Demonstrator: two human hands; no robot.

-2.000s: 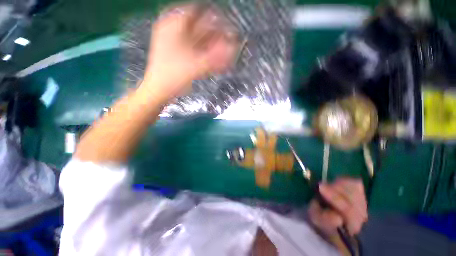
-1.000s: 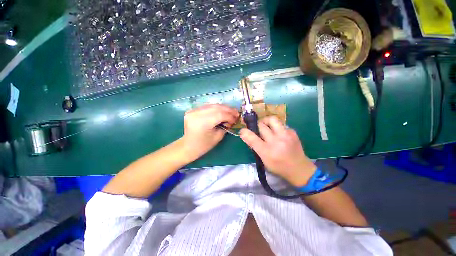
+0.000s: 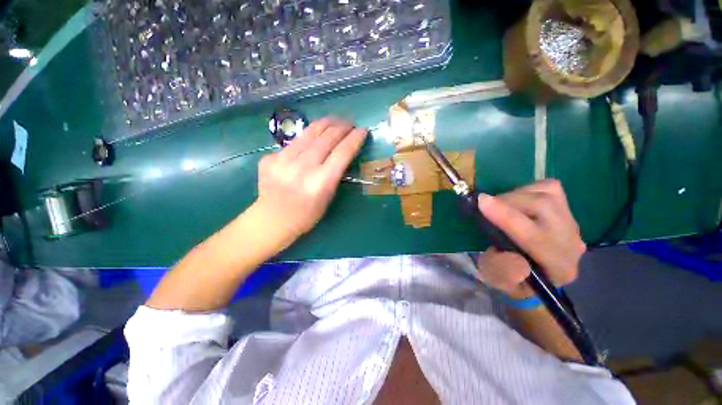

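Observation:
My right hand (image 3: 538,233) holds the soldering iron (image 3: 459,187) like a pen, its thin tip over the upper end of the brown tape cross (image 3: 416,209). A small silver component (image 3: 400,175) sits at the middle of the cross. My left hand (image 3: 301,180) is left of the cross, fingers partly blurred, with slim silver tweezers (image 3: 358,180) pointing from it towards the component. A round black unit with a pale centre (image 3: 286,126) lies at its fingertips; I cannot tell if they touch. Solder wire (image 3: 229,160) runs to this hand.
A clear tray of small silver parts (image 3: 269,47) lies at the back. The solder spool (image 3: 59,215) and another small black unit (image 3: 103,151) are at the left. A round tan tub (image 3: 518,51) with silvery bits stands at the back right, near dark cables (image 3: 645,142).
My right hand and the iron have moved right and away from my left hand, uncovering the cross. My left hand has shifted left and up. A round black unit now shows by its fingers.

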